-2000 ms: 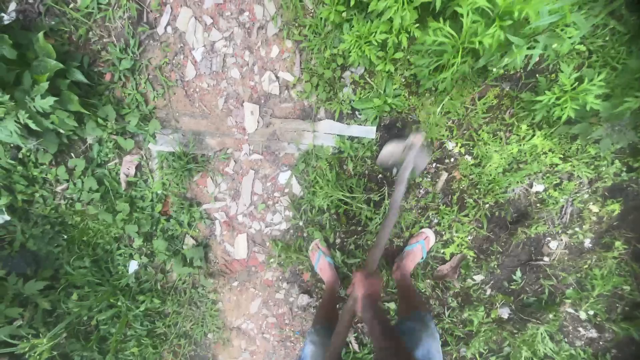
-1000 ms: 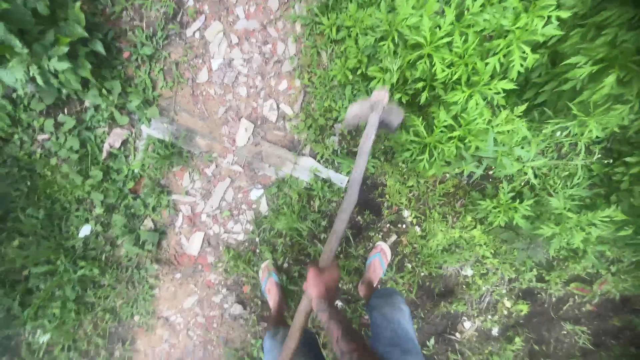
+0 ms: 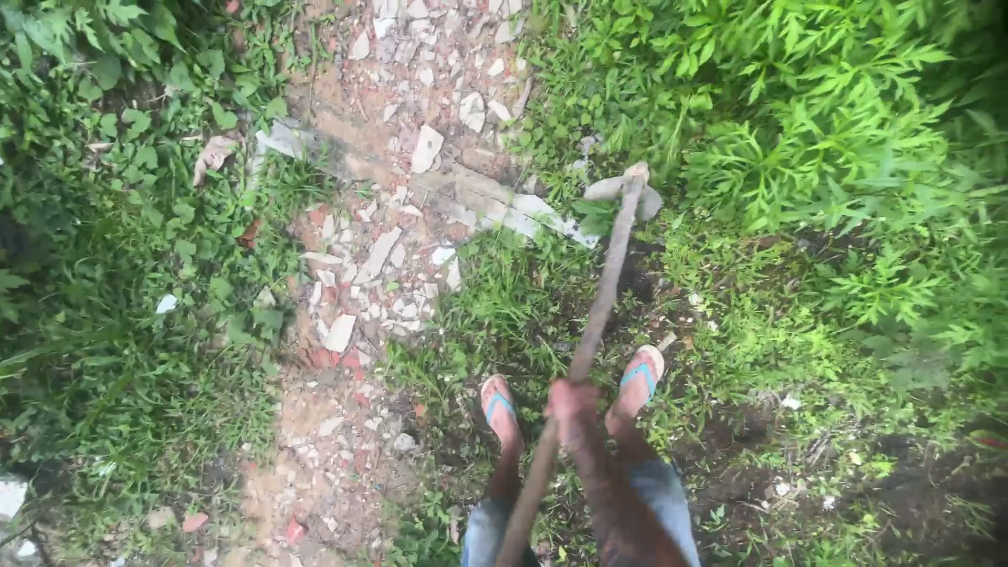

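Observation:
My right hand [image 3: 573, 400] is shut around the wooden handle of a hoe [image 3: 605, 303], between and slightly above my knees. From my grip the handle runs up to the hoe's head [image 3: 628, 189], whose grey blade shows on both sides of the handle's end, over the weeds and dark soil. The handle's lower end leaves the view at the bottom. My left hand is not in view. Below the head stand my two feet in flip-flops [image 3: 498, 403] with blue straps. Whether the blade touches the ground, I cannot tell.
A path of broken tiles and rubble [image 3: 378, 256] runs along my left. A flat, weathered strip [image 3: 472, 193] lies across it, ending near the hoe's head. Tall leafy weeds [image 3: 756, 142] grow at the upper right, and low creeping plants [image 3: 150, 260] cover the far left.
The hoe's head is closer to my feet than one second ago, when it reached farther out over the weeds. My right hand has stayed on the handle. The view has shifted somewhat.

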